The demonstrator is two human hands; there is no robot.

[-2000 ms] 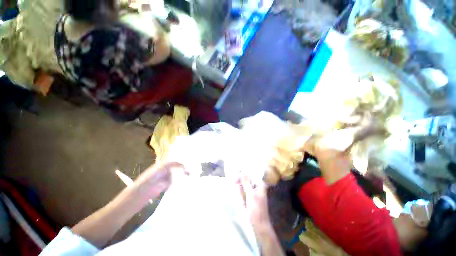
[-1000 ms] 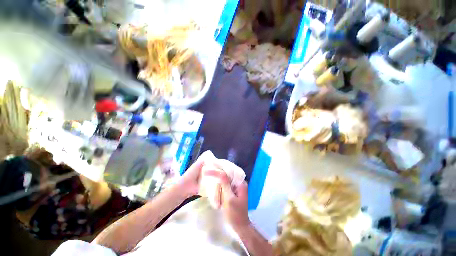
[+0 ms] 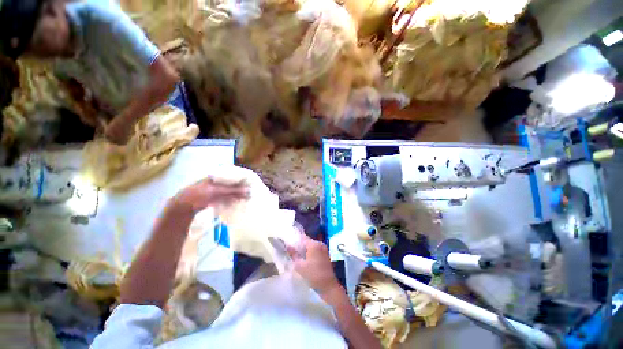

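Observation:
A bundle of white to cream sheer fabric (image 3: pixel 256 217) is held up in front of my body, between my two hands. My left hand (image 3: pixel 213 193) grips its upper left part, with the arm raised. My right hand (image 3: pixel 309 259) grips its lower right part, close to my chest. The fabric is bright and blurred, so its edges and folds are hard to tell.
A sewing machine (image 3: pixel 437 170) stands on a white table to the right, with thread cones (image 3: pixel 467 261) and a white pole (image 3: pixel 423 287) nearer me. Another white table (image 3: pixel 147 225) is at left. A person (image 3: pixel 116 61) bends over cream fabric at upper left. Large cream heaps (image 3: pixel 307 61) lie ahead.
The view has turned to a different part of the workshop, facing large heaps. My hands, close together a second ago, are now apart, the left one higher, with the fabric spread between them.

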